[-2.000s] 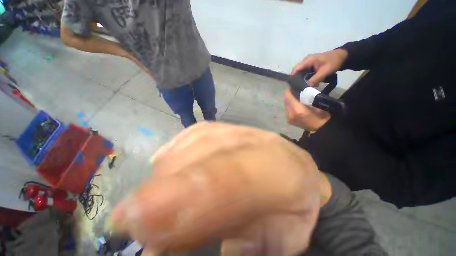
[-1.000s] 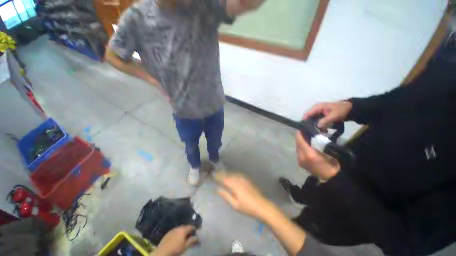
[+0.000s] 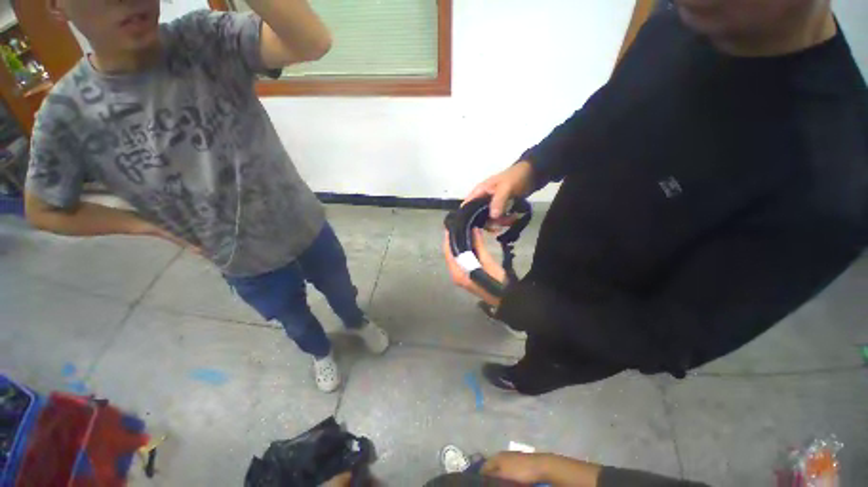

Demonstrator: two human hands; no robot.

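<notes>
My right hand (image 3: 519,466) is low at the bottom edge, its forearm running off to the right; its fingers are small and unclear. Only a sliver of my left hand (image 3: 338,479) shows at the bottom edge, by a shiny black plastic bag (image 3: 303,458) on the floor. A person in black (image 3: 704,200) at the right holds a black strap loop (image 3: 464,226) with a white part, using both hands. My hands are apart from it.
A person in a grey patterned shirt (image 3: 205,143) stands at the left, one arm raised. A red crate (image 3: 59,439) and a blue crate (image 3: 13,404) are at the lower left. A clear packet with orange-red (image 3: 818,462) lies at the lower right. A white wall (image 3: 533,105) stands behind.
My right hand has dropped from mid-view to the bottom edge, and my left hand is mostly out of view. The view has shifted right; the strap loop shows more openly in the other person's hands.
</notes>
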